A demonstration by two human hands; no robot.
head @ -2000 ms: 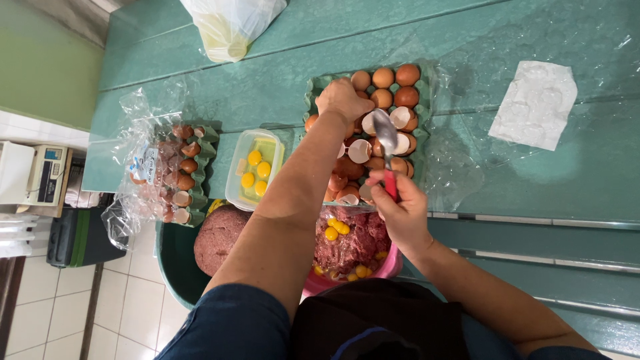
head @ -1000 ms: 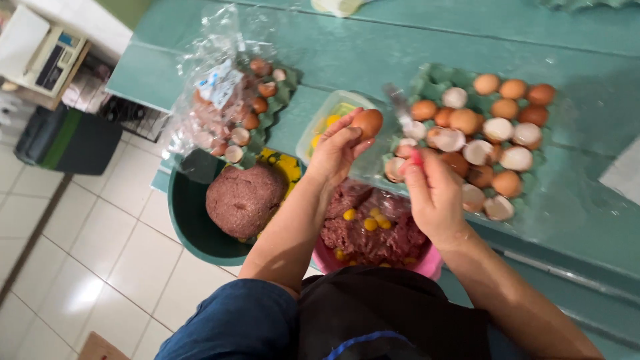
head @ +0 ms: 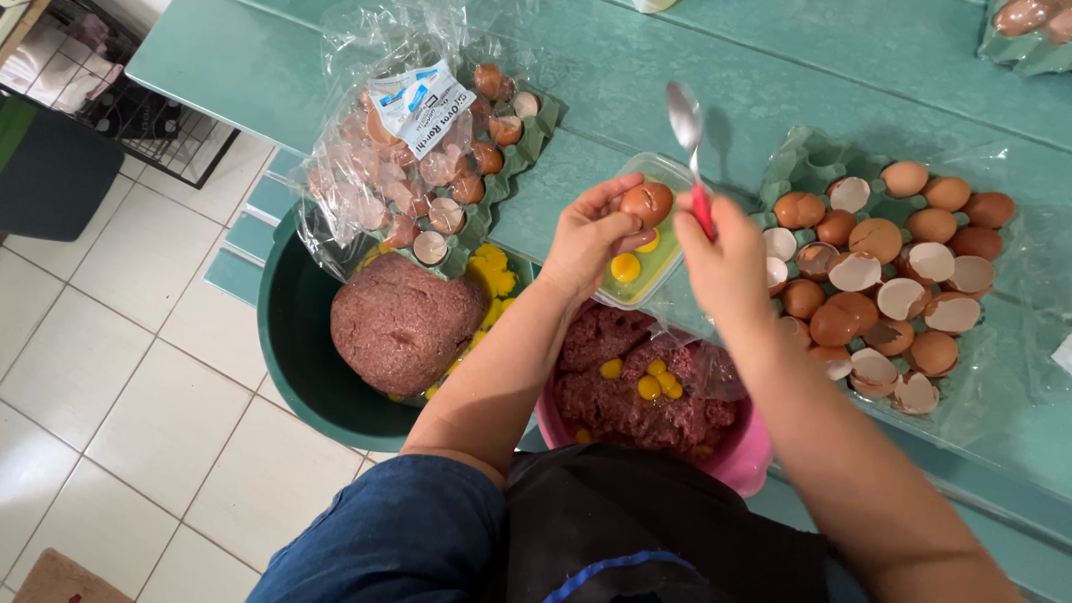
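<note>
My left hand (head: 595, 234) holds a brown egg (head: 647, 205) with a crack line in its shell. Below the egg is a clear plastic container (head: 624, 289) with yolks and egg white. In my right hand (head: 727, 260) is a metal spoon (head: 685, 117) by its red handle, bowl upward, just right of the egg. A green egg carton (head: 808, 155) to the right holds brown eggs and broken shells. Near my body a pink basin (head: 754, 456) holds ground meat (head: 645, 419) with several yolks on it, partly hidden by my forearms.
A dark green basin (head: 289, 368) at the left holds a mound of ground meat (head: 406, 327) and yolks. Over its rim juts another carton (head: 523, 155) of shells, partly under clear plastic wrap (head: 352, 67). A third carton (head: 1017, 50) stands on the green table (head: 754, 50) at the upper right.
Two seconds ago my left hand was at the right carton; it now holds an egg over the clear container. My right hand has brought the spoon up beside the egg. The view has shifted.
</note>
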